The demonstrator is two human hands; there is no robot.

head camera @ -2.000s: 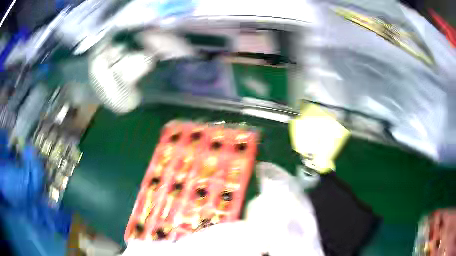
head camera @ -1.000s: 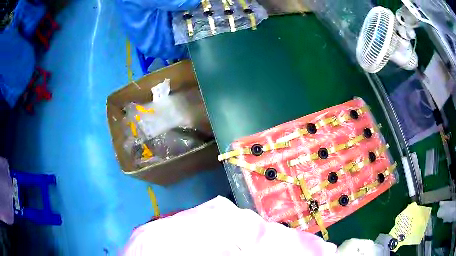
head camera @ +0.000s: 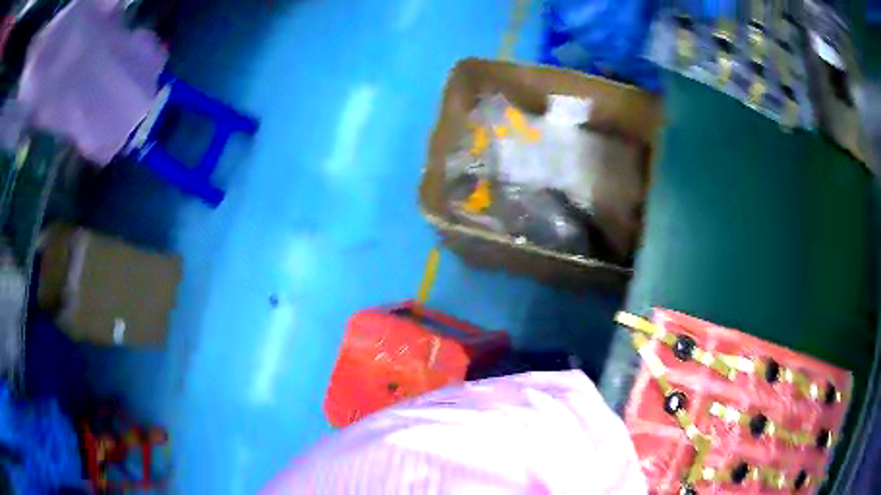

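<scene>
The red watch tray (head camera: pixel 657 447) lies on the green bench at the lower right, cut off by the bottom edge. Several gold-tone watches with round black heads, such as this one (head camera: pixel 758 423), lie on it in rows. Some bands lie askew at its left side, and one band end (head camera: pixel 633 320) sticks out past the tray's corner. A pale pink sleeve or garment of the wearer fills the bottom middle. Neither my left hand nor my right hand shows. The picture is somewhat blurred.
An open cardboard box (head camera: pixel 541 253) with clear plastic and orange pieces stands on the blue floor beside the bench. A red stool (head camera: pixel 396 363) stands below it. A blue stool (head camera: pixel 198 140) and a person's pink garment (head camera: pixel 92 77) are upper left. More watches on film (head camera: pixel 710 58) lie upper right.
The view has swung left and down towards the floor. The tray and box now sit further right. The red stool has come into view; the fan and yellow sheet have left it.
</scene>
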